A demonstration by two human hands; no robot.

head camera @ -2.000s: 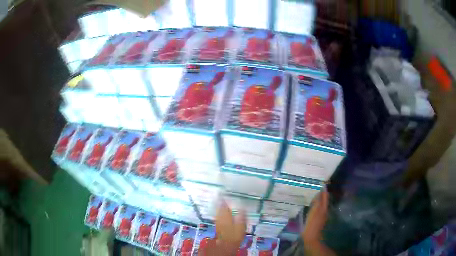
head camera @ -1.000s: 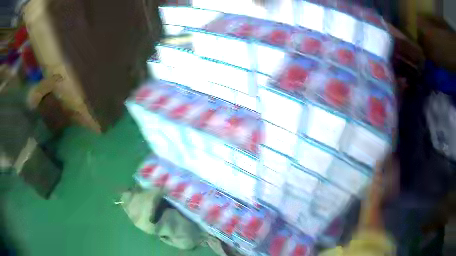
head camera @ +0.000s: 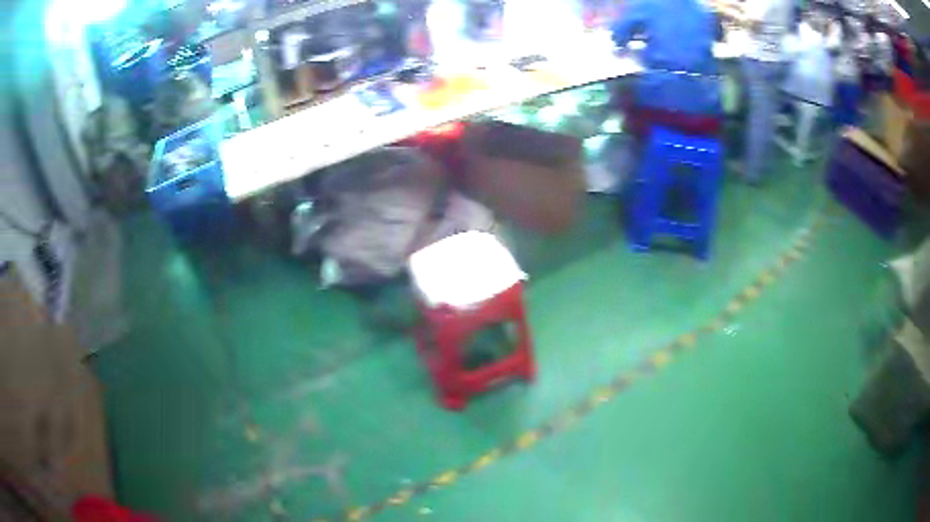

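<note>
Neither of my hands is in view. A red plastic stool [head camera: 474, 342] with a white top [head camera: 466, 270] stands on the green floor, nearest in front of me. Behind it, a long white bench [head camera: 306, 143] runs across the upper part of the view. Orange and blue flat items lie on the bench, blurred. A pale sack or bundle of bags [head camera: 377, 229] lies under the bench, behind the stool.
A brown carton [head camera: 525, 178] is under the bench. A person in blue [head camera: 668, 46] sits on a blue stool [head camera: 678, 189]. A blue crate [head camera: 189, 168] stands at the bench's left end. A purple crate [head camera: 865, 186] is at right. Yellow-black tape [head camera: 602, 396] curves across the floor.
The view has swung from the stacked printed retail boxes to the bench and stools. The boxes are out of view. My hands, seen low at the stack earlier, have left the picture.
</note>
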